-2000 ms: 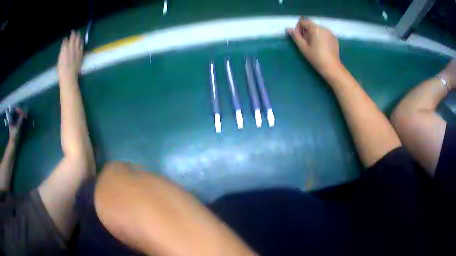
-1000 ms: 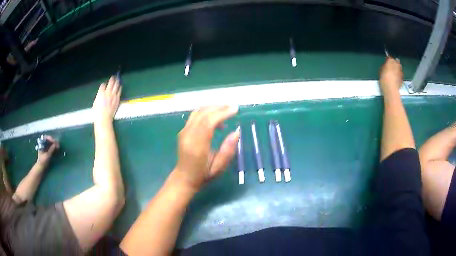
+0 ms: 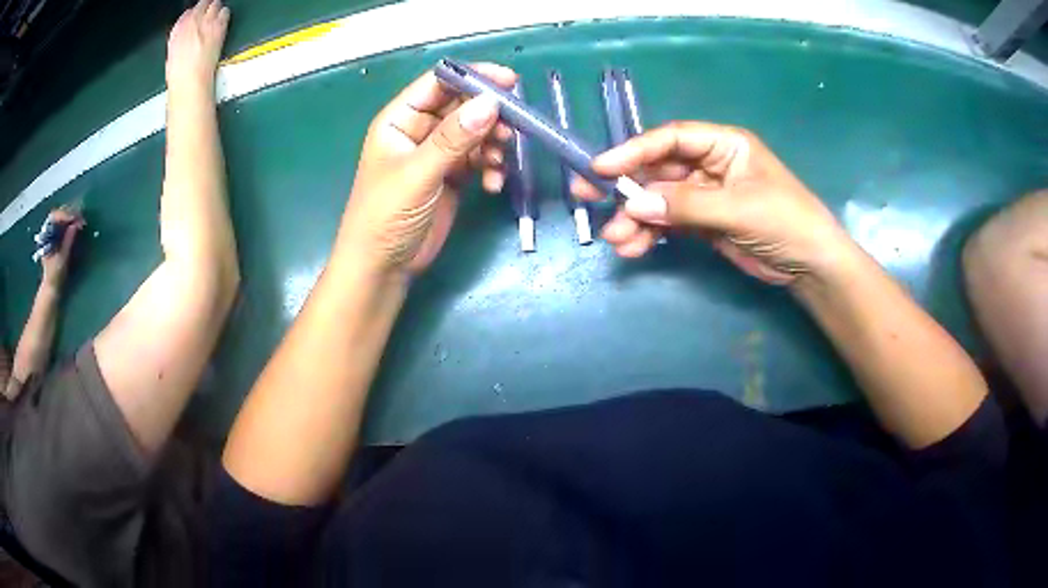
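Note:
A slim dark blue-grey tube unit is held slanting above the worktop, its far end up to the left. My left hand grips it near the dark far end between thumb and fingers. My right hand pinches it at the white end piece. Several more tube units lie side by side on the green worktop beneath; one lies under the held tube, another to its right. My right hand hides the lower parts of the rightmost ones.
A pale edge rail with a yellow strip curves along the far side. A metal upright stands at the right. Another person's arm reaches over the rail at the left; a farther hand holds something small. Another arm shows at the right edge.
My right hand has come back from the rail to the middle. Both hands now hold a tube unit above the row. The view has tilted down, so the conveyor's tube units are out of view.

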